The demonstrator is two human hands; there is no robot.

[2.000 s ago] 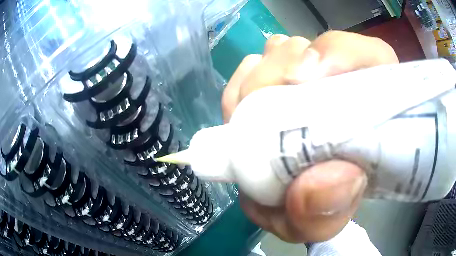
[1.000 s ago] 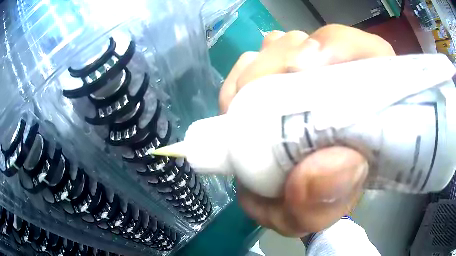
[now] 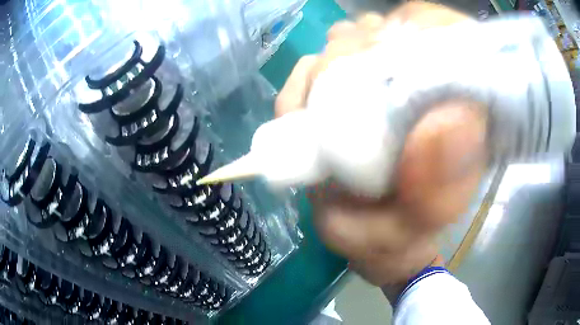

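My right hand (image 3: 448, 159), blurred, is closed around a white squeeze bottle (image 3: 356, 133), with the thumb on the side towards me. The bottle lies tilted and its thin pale yellow nozzle (image 3: 229, 171) points left. The nozzle tip is over or at the small black parts (image 3: 207, 197) in the right-hand column; contact cannot be told. The clear plastic tray (image 3: 238, 108) holds several columns of nested glossy black curved parts with silvery spots. My left hand is not in view.
A green surface (image 3: 280, 298) shows beside and under the tray. More clear plastic (image 3: 280, 28) lies at the top. A white sleeve (image 3: 439, 301) covers my right wrist. Grey floor with a yellow line (image 3: 474, 225) is at the right, beside a dark grey object (image 3: 559, 292).
My right hand and the bottle have moved up and turned, so the printed label no longer shows clearly. The nozzle tip has shifted slightly up. More of the sleeve shows.
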